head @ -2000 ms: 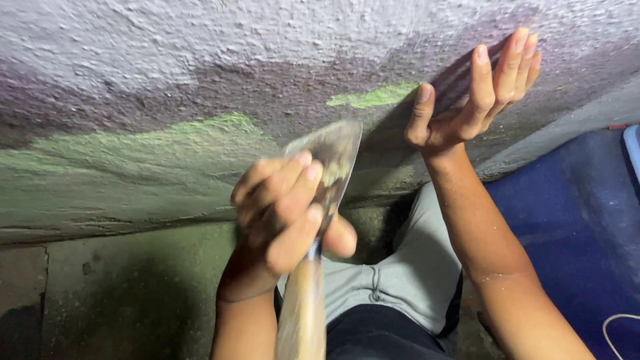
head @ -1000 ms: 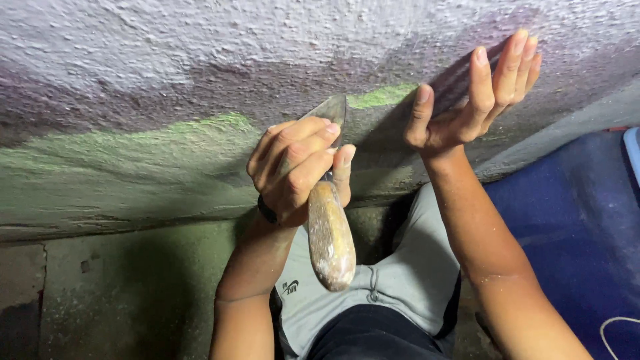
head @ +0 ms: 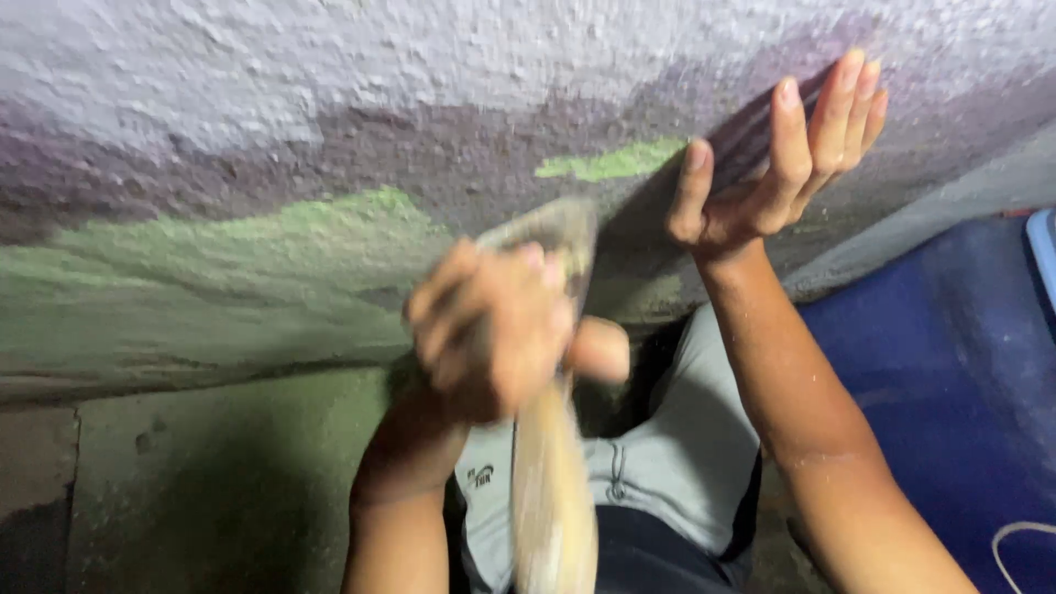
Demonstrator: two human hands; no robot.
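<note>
My left hand [head: 495, 330], blurred, grips a pointed metal trowel [head: 554, 495] where the blade meets the worn wooden handle. Its fingers lie over part of the blade, and the thumb is on the right side. Pale bits stick to the blade, whose tip points up toward the rough plastered wall [head: 462, 66]; whether it touches cannot be told. To the right, my right hand [head: 767, 181] rests against the wall, fingers spread and holding nothing. Between the hands, higher up, is a light green patch [head: 615, 161]; a larger green area [head: 330, 223] spreads to the left.
A large blue plastic container [head: 924, 363] with a lighter blue edge [head: 1044, 247] stands at the right. A thin pale cord [head: 1011, 536] curves in front of it. Concrete floor [head: 214, 470] lies below the wall at the left, and my bent legs [head: 685, 437] are between my arms.
One second ago the trowel blade was nearer the green patch; now the handle reaches lower and closer to the camera, with my left hand blurred. My right hand has stayed in place.
</note>
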